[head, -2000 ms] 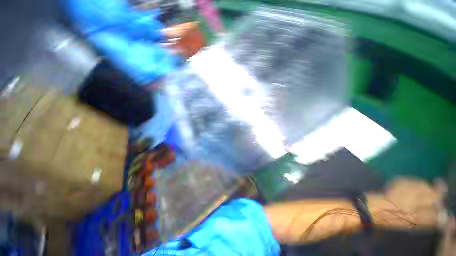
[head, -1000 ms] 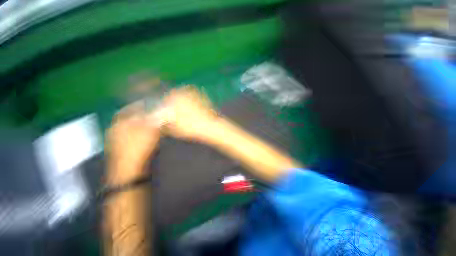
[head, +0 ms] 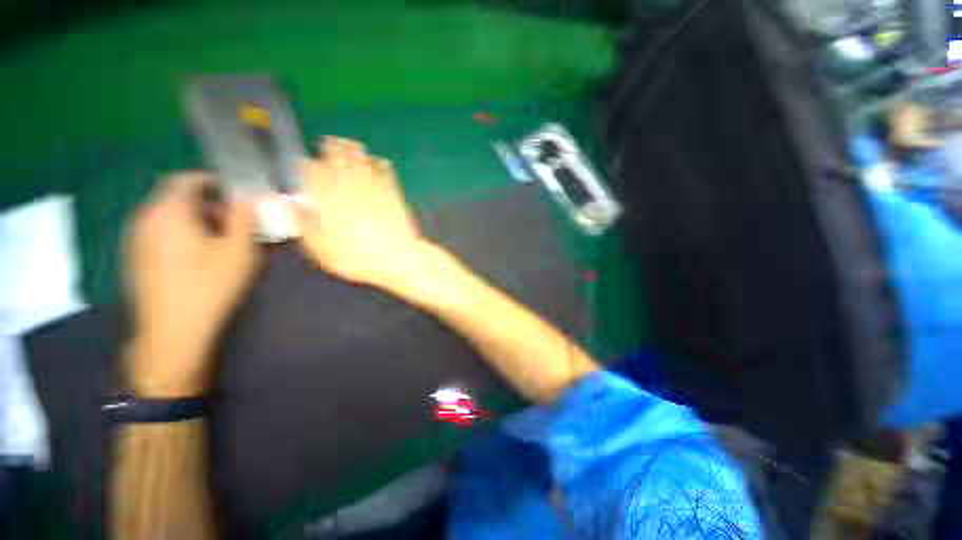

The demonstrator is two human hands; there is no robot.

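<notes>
A grey phone-sized slab with a small orange strip near its top shows beyond my hands; it looks like the silver back of a display module. My left hand is at its lower left edge and my right hand is at its lower right edge. Both hands hold it over the far edge of the black work mat. A small white piece shows between my hands. The fingertips are blurred, and the slab's lower end is partly hidden by them.
A silver phone chassis lies right of the mat on the green bench, beside a thin light-blue stick. A red-white bit lies on the mat's near part. White paper is at left. A large black tray and a blue-sleeved person are at right.
The view has swung right from the clear trays to the mat. Since the second frame, the grey slab with its orange strip has come into clear view at my hands, which sit farther left in the picture.
</notes>
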